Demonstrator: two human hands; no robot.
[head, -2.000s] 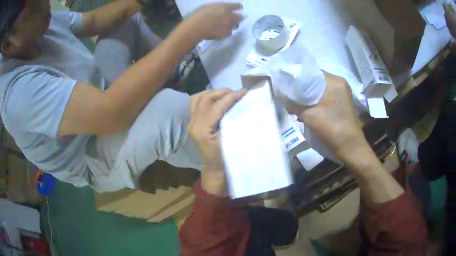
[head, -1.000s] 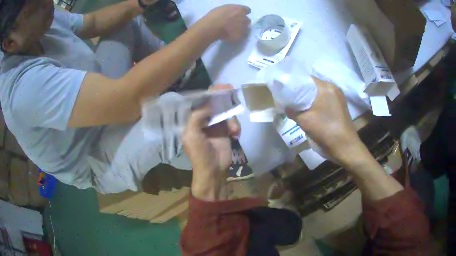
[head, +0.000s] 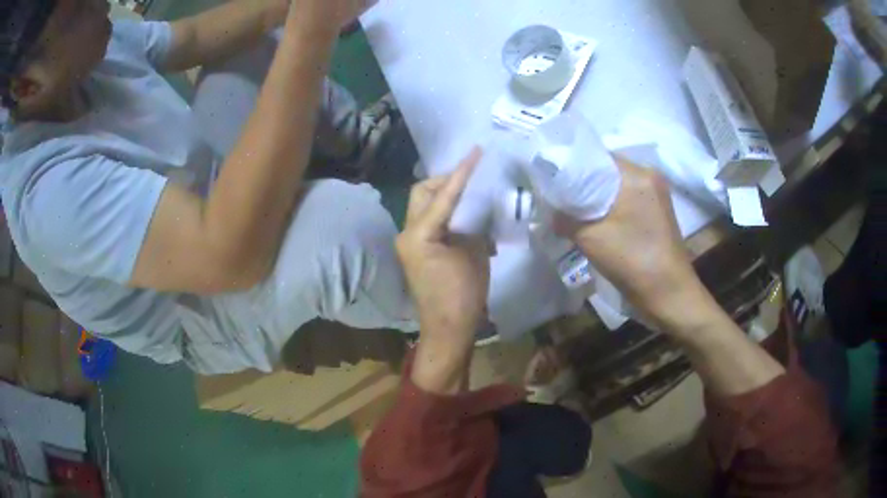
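Note:
My left hand [head: 447,263] holds a small white carton [head: 489,199], blurred and seen partly end-on, with a short dark mark near its right side. Its index finger points up along the carton. My right hand [head: 637,238] grips a crumpled, translucent white bag [head: 579,175], close to the right of the carton. Whether bag and carton touch is unclear. A printed carton [head: 574,269] lies partly hidden below my right hand. Another white carton [head: 722,117] lies at the right of the white tabletop [head: 642,49], its near end flaps open.
A roll of clear tape [head: 538,66] stands on a flat printed white piece [head: 574,83]. A large brown box [head: 778,58] is at upper right. A person in light grey [head: 88,204] sits at left, knee near my left hand. Brown cardboard [head: 292,394] lies on the green floor.
The carton in my left hand has swung from pointing left to a more upright, end-on pose between my hands. The seated person's near hand has moved up and left, off the tabletop.

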